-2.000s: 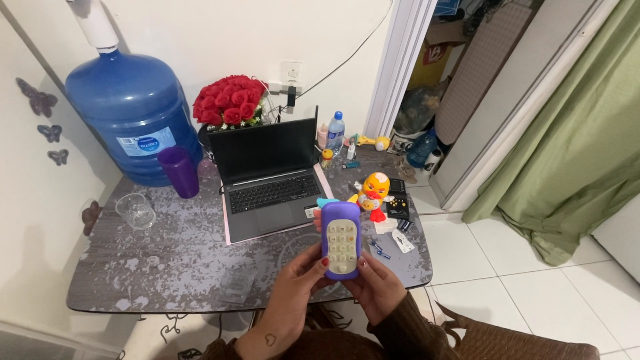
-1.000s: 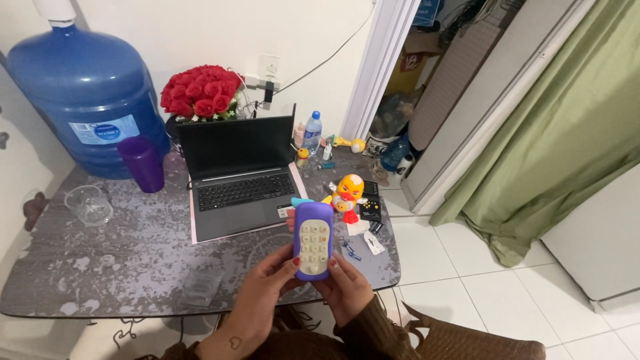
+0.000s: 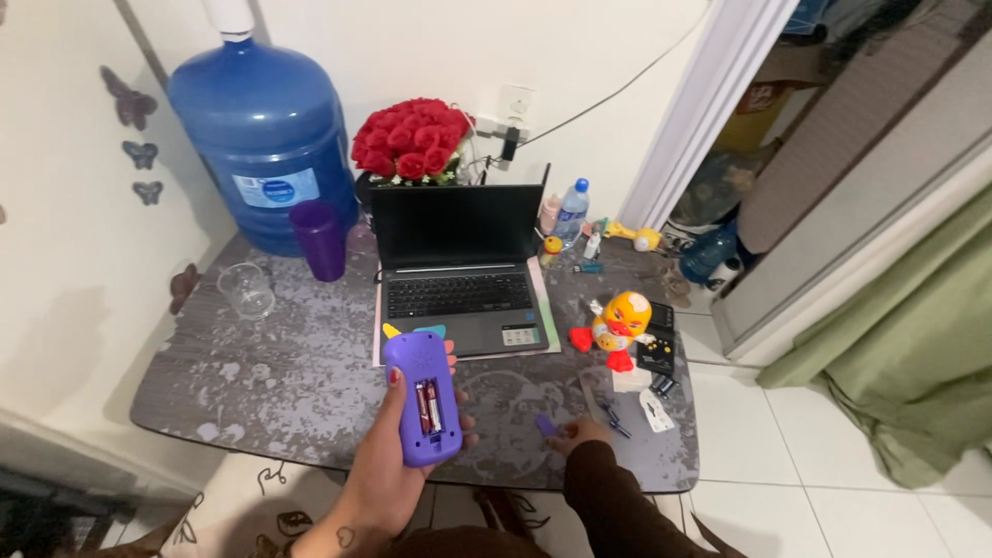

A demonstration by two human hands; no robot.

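Observation:
My left hand (image 3: pixel 395 434) holds a purple toy phone (image 3: pixel 418 360) with its back up, in front of the laptop (image 3: pixel 457 291). Two batteries (image 3: pixel 428 407) lie in its uncovered battery compartment. At the front of the table my right hand (image 3: pixel 577 434) has its fingers at a small purple piece (image 3: pixel 546 425), which looks like a battery cover; whether they grip it is unclear. Just right of that hand are loose small batteries (image 3: pixel 616 422), a white card (image 3: pixel 656 411) and darker batteries (image 3: pixel 664 385). A yellow toy duck (image 3: pixel 620 325) with red feet stands farther back.
On the table (image 3: pixel 310 364) are a clear cup (image 3: pixel 248 291), a purple cup (image 3: pixel 318 240), a large blue water jug (image 3: pixel 263 139), red roses (image 3: pixel 411 139), a small water bottle (image 3: pixel 572 209) and a black case (image 3: pixel 659 341). The table's front edge runs close to my body.
The toy phone, held in both hands with its buttons showing before, is now turned over in my left hand alone. My right hand has let go of it and moved right to the tabletop.

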